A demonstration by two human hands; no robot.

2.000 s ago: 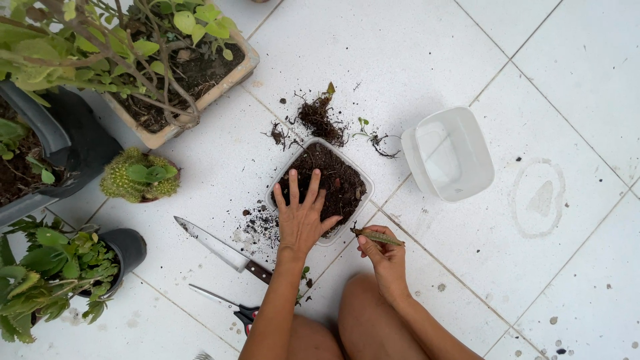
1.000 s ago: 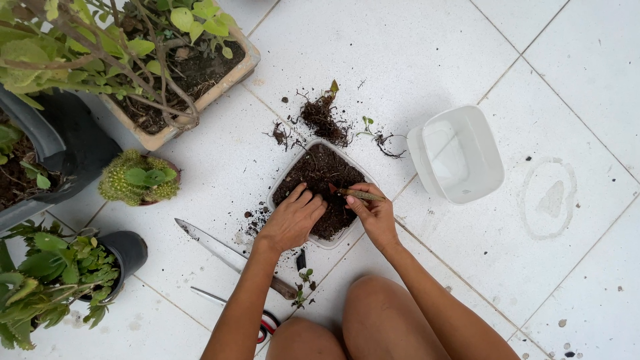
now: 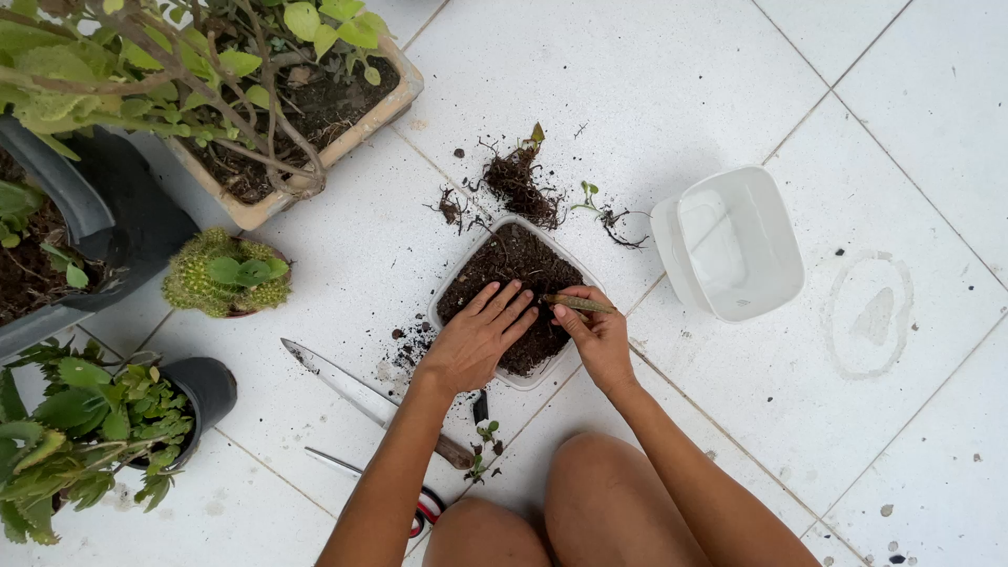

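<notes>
A square white plastic tub full of dark soil stands on the tiles in front of me. My left hand lies on the soil at the tub's left side, its fingers spread a little and nothing held. My right hand is over the tub's right edge and pinches a thick, greenish-brown plant cutting between thumb and fingers. The cutting lies nearly level, its left end close to the soil. Just beyond the tub are a clump of roots and a small rooted sprig.
Empty white tubs, seemingly nested, stand at right. A knife and scissors lie left, partly under my left forearm, near small sprigs. A cactus pot, a black pot and larger planters line the left.
My left hand went from flat on the soil to bent fingers in it, and is now flatter again. My right hand has brought the cutting from beside the tub to over the soil.
</notes>
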